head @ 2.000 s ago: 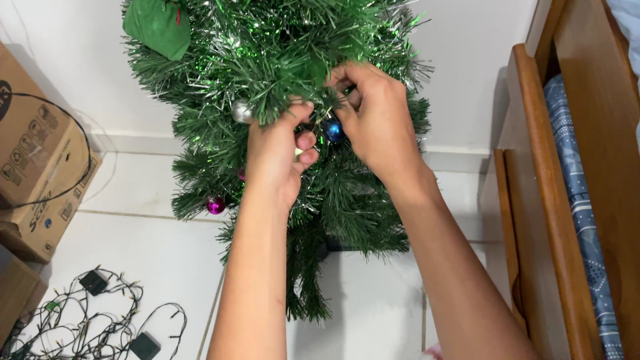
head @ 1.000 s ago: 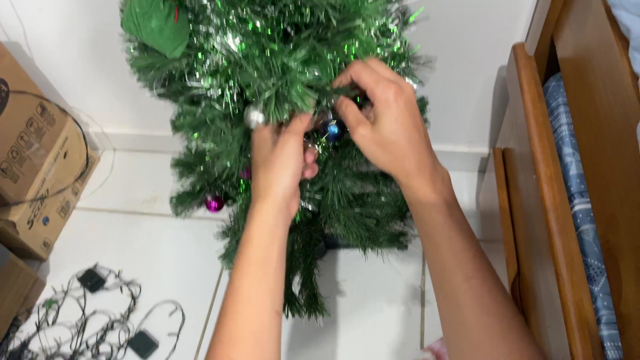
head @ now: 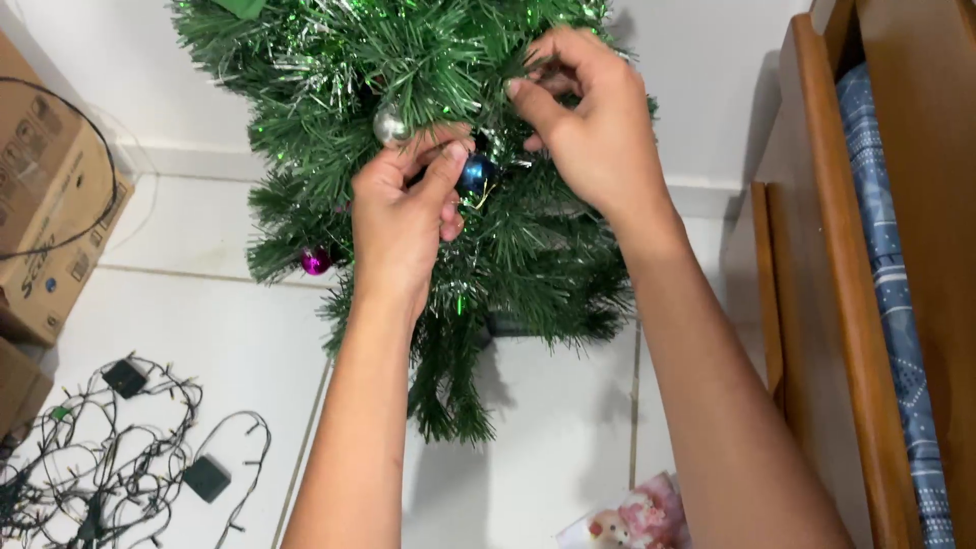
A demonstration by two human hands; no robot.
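Observation:
My left hand (head: 412, 194) is at the middle of an artificial Christmas tree (head: 534, 259), thumb and forefinger pinched at the top of a shiny blue bauble (head: 477, 174). A thin gold thread hangs by the bauble. My right hand (head: 591, 114) is higher and to the right, its fingers curled at a green branch; whether they grip it is hidden. A silver bauble (head: 390, 126) sits just above my left hand, and a magenta bauble (head: 315, 261) hangs lower left. Silver and green tinsel (head: 305, 65) runs through the upper branches.
Tangled string lights (head: 114, 450) with dark boxes lie on the white tiled floor at lower left. A cardboard box (head: 46, 198) stands at the left. On the right is a wooden drawer unit (head: 831, 305) with blue patterned fabric (head: 884, 252). A printed picture (head: 633, 518) lies at the bottom.
My right hand has moved up and away from the blue bauble, widening the gap between my hands. My left hand stays beside the bauble, which now shows more fully.

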